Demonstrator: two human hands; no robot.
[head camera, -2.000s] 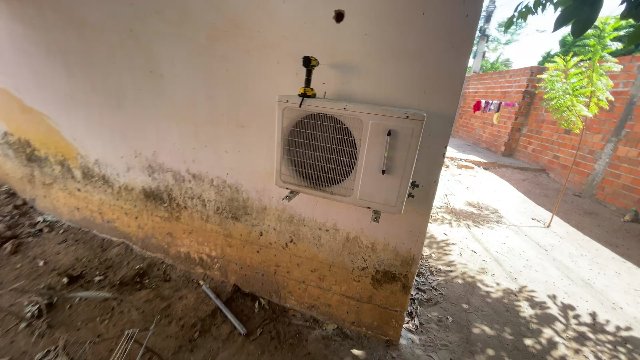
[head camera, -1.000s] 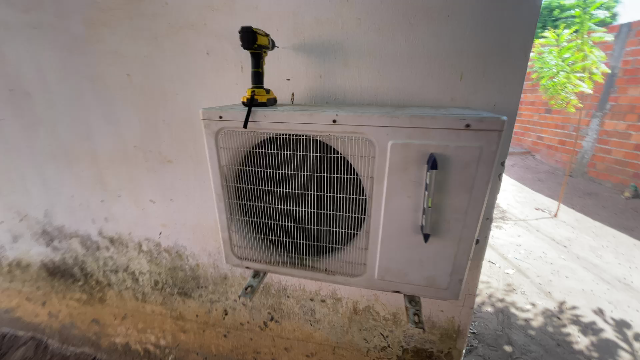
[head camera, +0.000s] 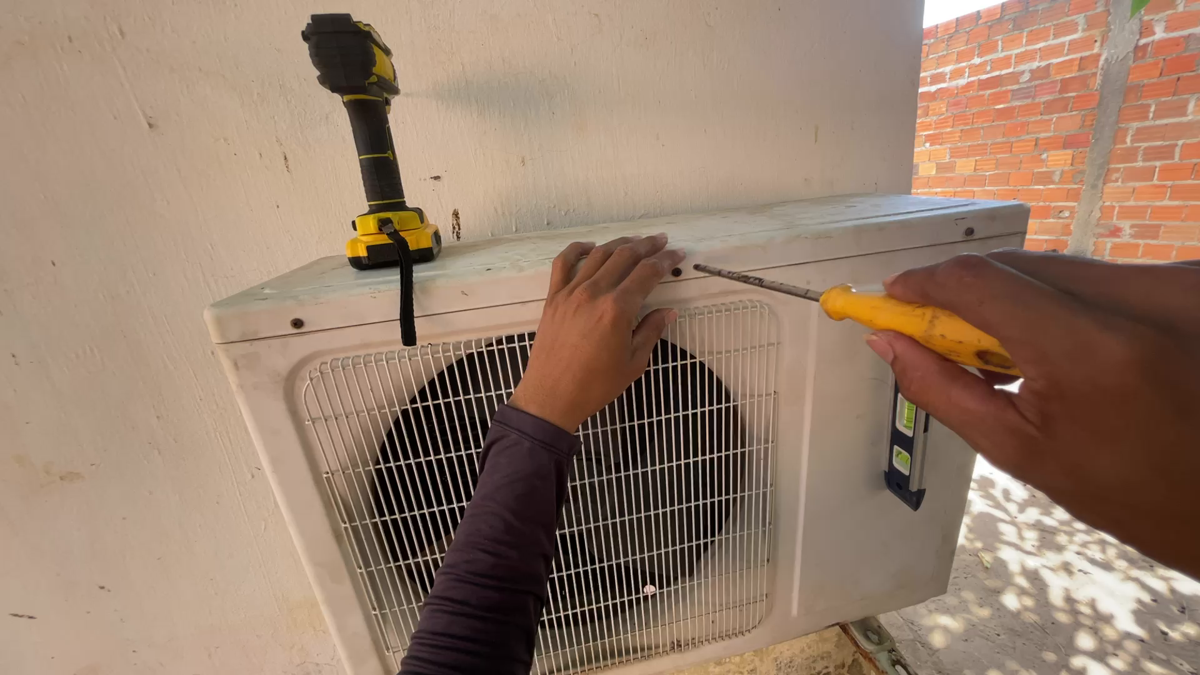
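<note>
My left hand (head camera: 605, 323) rests on the upper front edge of a white air conditioner outdoor unit (head camera: 844, 544), above its wire fan grille (head camera: 694, 450), holding nothing. In my right hand (head camera: 1041, 356) is a screwdriver (head camera: 914, 323) with a yellow handle, its shaft pointing left. The tip is close to a dark screw (head camera: 677, 272) beside my left fingertips; whether they touch cannot be told. Two more screws, one at the left (head camera: 297, 323) and one at the right (head camera: 969, 232), show along the same edge.
A yellow and black cordless drill (head camera: 375, 150) stands on the unit's top, its black strap (head camera: 406, 291) hanging over the front. A small spirit level (head camera: 906, 450) is upright on the front panel, partly behind my right hand. A metal bracket (head camera: 872, 637) shows below; a brick wall (head camera: 1031, 112) stands behind.
Both hands have come into view, the left onto the unit and the right with the screwdriver. The view has moved much closer to the unit.
</note>
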